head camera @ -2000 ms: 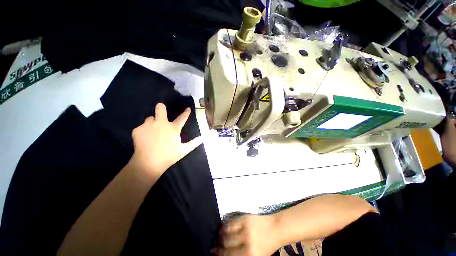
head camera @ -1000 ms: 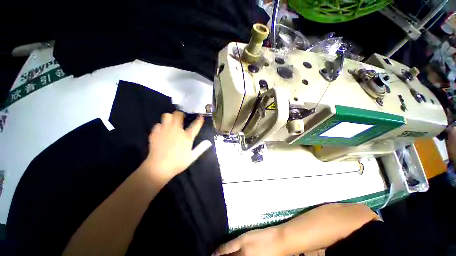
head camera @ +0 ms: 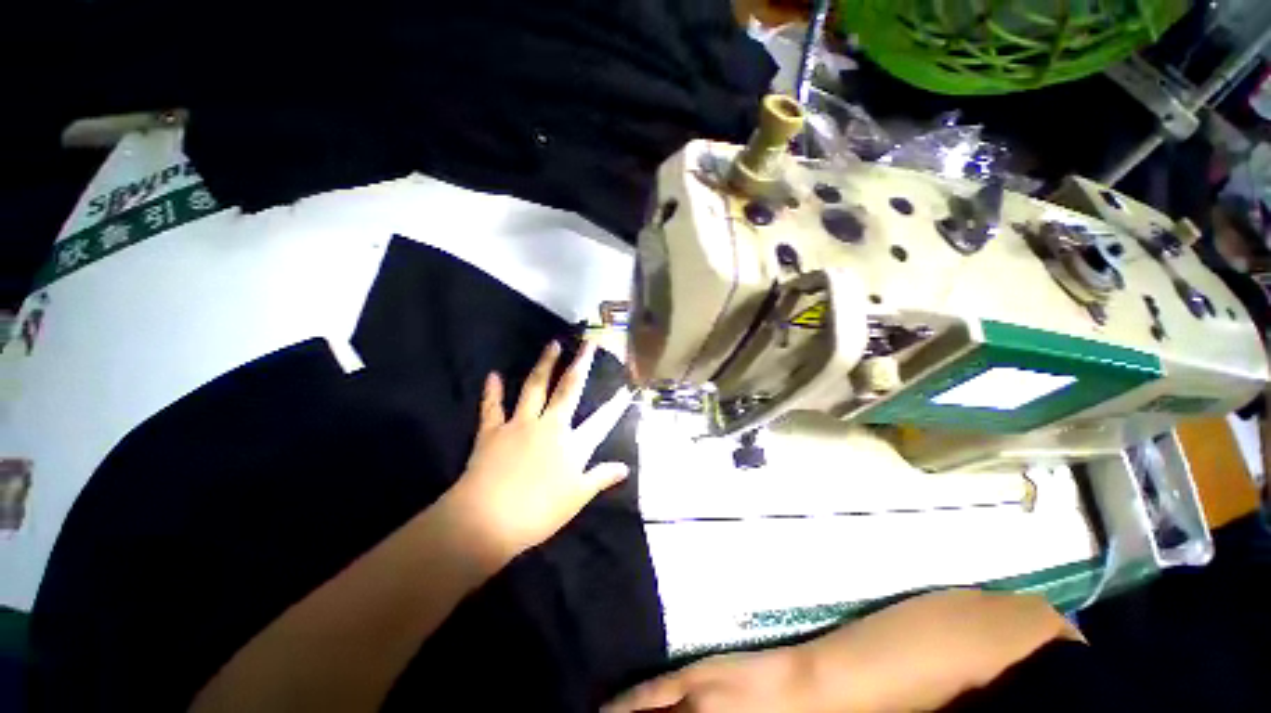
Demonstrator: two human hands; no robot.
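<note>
A black fabric panel (head camera: 321, 460) lies flat on the white table, its right edge running up to the presser foot area (head camera: 676, 400) under the cream machine head (head camera: 697, 279). My left hand (head camera: 537, 467) lies flat on the fabric with fingers spread, fingertips just left of the needle area. My right hand (head camera: 711, 685) is at the bottom edge of the picture by the fabric's lower right edge, partly cut off; its fingertips are hard to make out. The needle is too small to tell.
The control panel (head camera: 1025, 386) glows on the machine. A dark knob (head camera: 750, 449) sits on the bed. A parts tray (head camera: 1168, 508) stands right, a green fan (head camera: 1011, 35) behind. More black fabric (head camera: 460, 84) is piled at the back. A green ruler strip (head camera: 836, 609) edges the table.
The view has shifted, so the machine sits lower and further right. My left hand has moved along the fabric with its fingers more spread. My right hand is lower in the picture and more cut off.
</note>
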